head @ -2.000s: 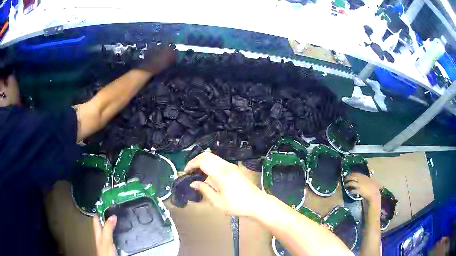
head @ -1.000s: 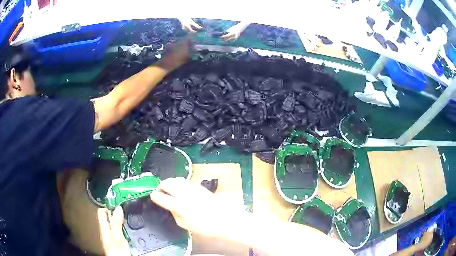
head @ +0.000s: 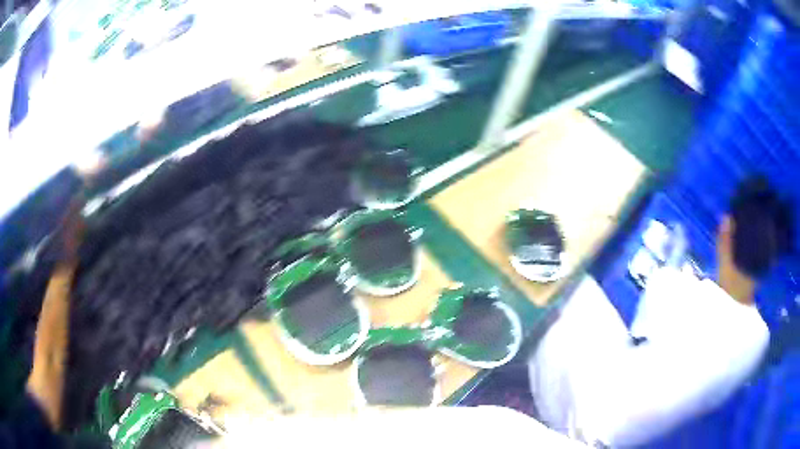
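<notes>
The view is blurred. A green shell with a dark inside lies at the bottom left, cut off by the edge. A washed-out pale shape along the bottom edge looks like my right arm; its hand end is near that shell, and its fingers cannot be made out. My left hand is not in view. Several green shells with black inner trays and pale rims, such as a nearer one, lie on tan sheets in the middle.
A dark heap of black parts lies behind the shells. Another person's forearm is at the far left. A person in a white top is at the right, near blue bins. A single shell lies on a right-hand sheet. A metal post stands behind.
The view has swung to the right, so the heap and shells have shifted left. My left hand has left the picture, and the shell I worked on is now at the bottom left corner.
</notes>
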